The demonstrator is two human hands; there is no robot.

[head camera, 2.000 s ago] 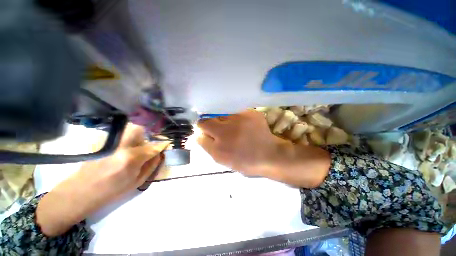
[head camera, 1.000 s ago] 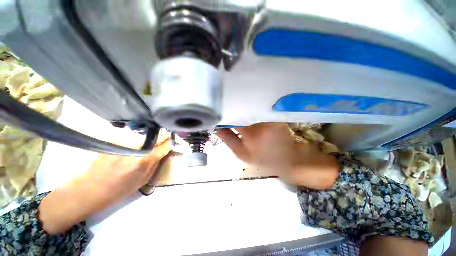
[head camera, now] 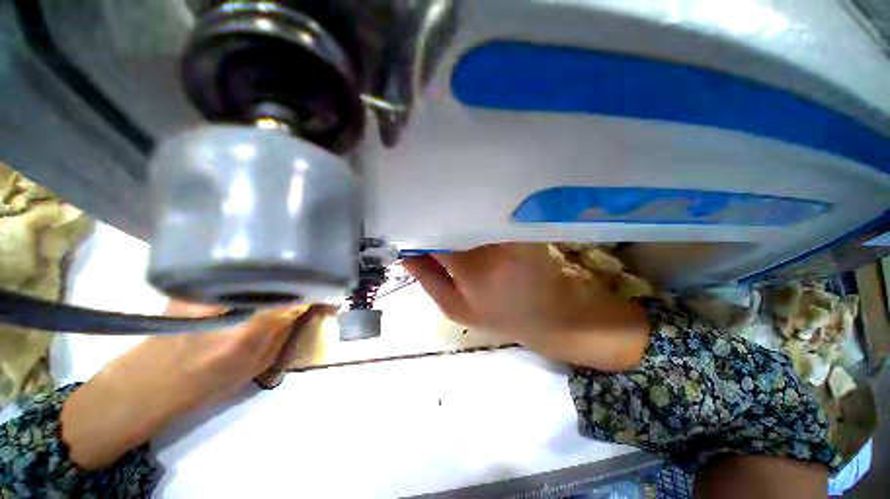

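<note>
My left hand [head camera: 220, 346] lies on the white table left of the needle area, its fingertips partly hidden by the large grey knob [head camera: 256, 210]. What those fingertips hold is hidden. My right hand [head camera: 498, 292] is right of the needle, fingers bent, with a thin dark tool [head camera: 398, 287] pointing from its fingertips toward the needle. The small grey round part [head camera: 360, 325] stands between the hands under a dark spring. No fabric piece can be made out at the needle.
The machine head [head camera: 429, 185] with blue stripes fills the top. Beige cloth [head camera: 29, 273] is heaped at left, beige lumps [head camera: 586, 263] behind my right hand, more pieces [head camera: 815, 326] at far right. Ruler tape [head camera: 556, 484] runs along the front edge.
The view has shifted, so the large knob now appears bigger and farther left, over my left fingertips. My right fingers have drawn a little away from the needle since the oldest frame.
</note>
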